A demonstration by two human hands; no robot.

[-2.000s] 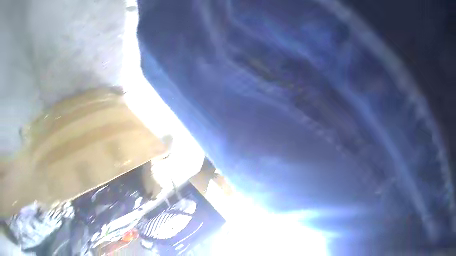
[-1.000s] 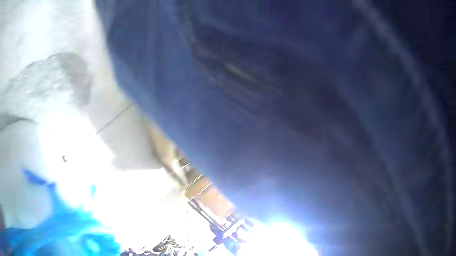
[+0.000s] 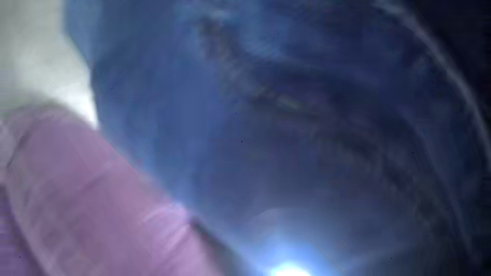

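Note:
A large blue denim garment (image 3: pixel 242 140) lies nearest the camera and fills most of the view, blurred, with a curved pale seam along its right side. A pink-mauve cloth (image 3: pixel 102 199) with folds shows at the lower left, against the denim's left edge. I cannot tell whether the cloth hangs, lies on something or is worn by a person. Neither my left hand nor my right hand is in the picture.
A pale grey-white surface (image 3: pixel 37 59), perhaps floor, shows at the upper left. A darker purple patch (image 3: pixel 13 242) is at the lower left edge. A bright lamp glare (image 3: pixel 290 269) is at the bottom. The upper right corner is dark.
The blue and white items and the cartons at the lower left are out of view, and the pink-mauve cloth is there instead. The denim now reaches further left. The glare is smaller.

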